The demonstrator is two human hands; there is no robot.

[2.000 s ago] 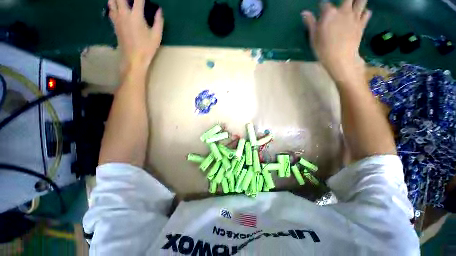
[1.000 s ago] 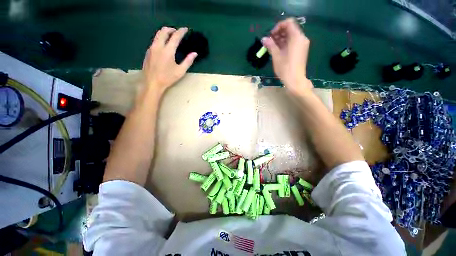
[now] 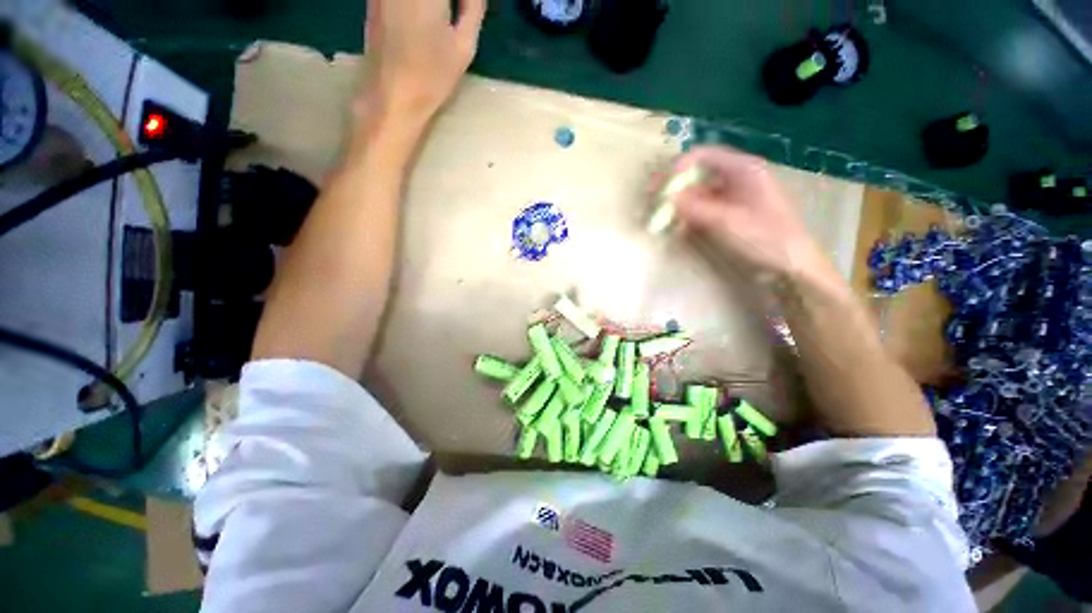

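Green battery cells (image 3: pixel 587 401) lie in a loose pile on the cardboard nearest my body, with thin red wires. My right hand (image 3: pixel 736 204) is blurred above the cardboard, closed on a pale green battery cell (image 3: pixel 665 213); whether it holds more than one is unclear. My left hand (image 3: pixel 425 42) is at the top edge, its fingers mostly cut off. A blue-and-white circuit board cluster (image 3: pixel 539 231) lies on the cardboard. On the green belt, a black housing (image 3: pixel 793 70) has a green cell on it and touches a housing with its inner part showing (image 3: pixel 845 55).
More black housings (image 3: pixel 628 34) (image 3: pixel 954 141) stand along the belt (image 3: pixel 707 72). A tangled heap of wired boards (image 3: pixel 1030 359) lies at right. A white box (image 3: pixel 84 252) with a red switch, a gauge, a yellow hose and black cables stands at left, beside black round parts (image 3: pixel 240 263).
My right hand has come back from the belt to above the cardboard, with a cell in it. My left hand has moved to the top edge. The view has shifted.
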